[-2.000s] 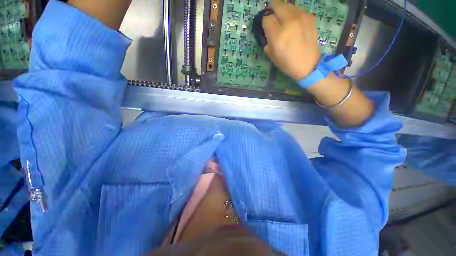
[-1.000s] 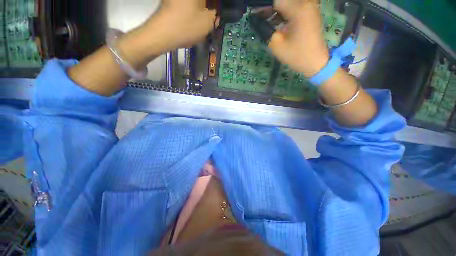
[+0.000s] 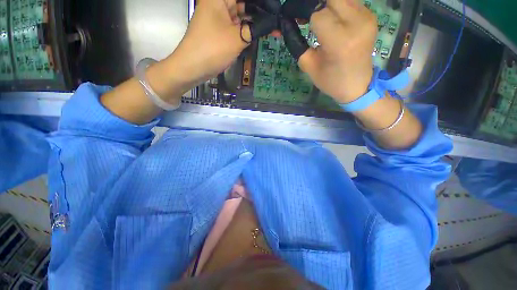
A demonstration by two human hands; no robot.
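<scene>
A green circuit board panel (image 3: 282,76) with rows of small circuits lies in a dark carrier (image 3: 272,106) at the top centre. My left hand (image 3: 212,42) and my right hand (image 3: 344,51) meet over its upper left part, with black cots on thumbs and fingers. The fingertips are close together near the top edge; whether they pinch a small part cannot be seen. My right wrist has a light blue strap (image 3: 365,101) and my left wrist a pale bangle (image 3: 148,85). The hands hide much of the board.
A silver conveyor rail (image 3: 255,124) runs between my body and the boards. Other green boards show at the far left (image 3: 25,48) and far right (image 3: 501,105). A round dark disc (image 3: 84,42) sits left of my left hand. A blue cord (image 3: 448,56) curves at the upper right.
My left hand has come in from the upper left and now meets my right hand over the board. The carrier at the left has moved further into view.
</scene>
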